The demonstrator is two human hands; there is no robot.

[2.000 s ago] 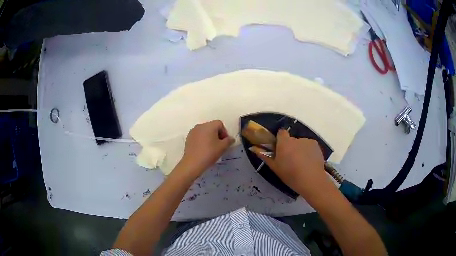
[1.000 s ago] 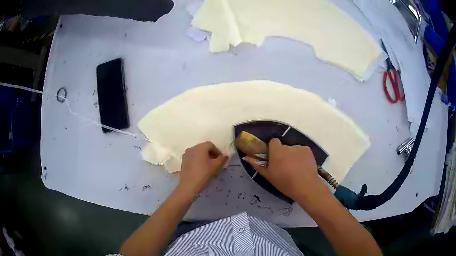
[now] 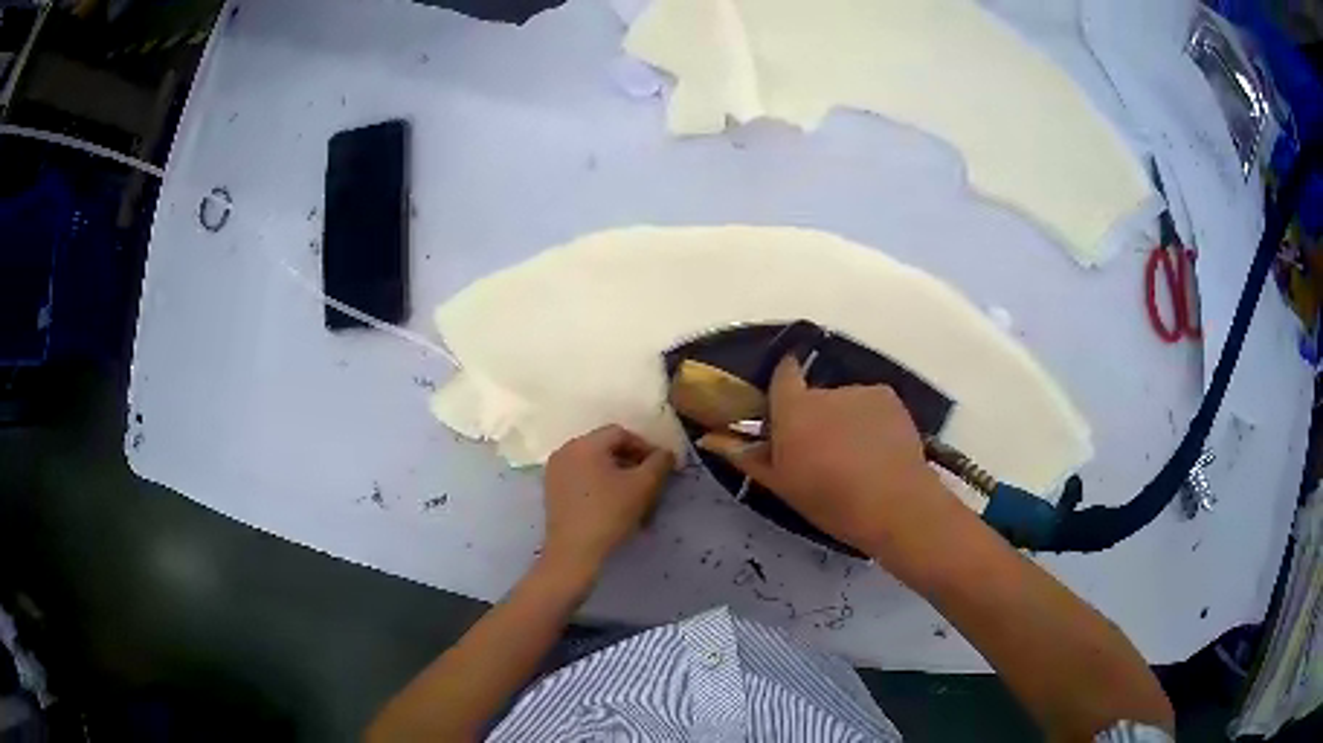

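A cream curved panel (image 3: 580,298) lies on the table in front of me, its left end crumpled. My right hand (image 3: 849,457) grips the wooden handle (image 3: 717,393) of the black steam iron (image 3: 885,385). The iron rests over the panel's inner edge. A small shiny tool shows partly between my right fingers. My left hand (image 3: 610,494) pinches at the inner edge just left of the iron's tip; whether it holds cloth, tape or both is hidden. A thin white tape (image 3: 392,328) runs from the left across the phone to the panel.
The black phone (image 3: 366,225) and a small dark ring (image 3: 215,211) lie left. Another cream panel (image 3: 871,66) lies at the back. Red-handled scissors (image 3: 1172,293), a silver clip (image 3: 1197,486) and the iron's thick black hose (image 3: 1233,363) are at the right.
The camera view has shifted. Relative to the table, the iron has moved left along the panel's inner edge, and my left hand has moved left ahead of it.
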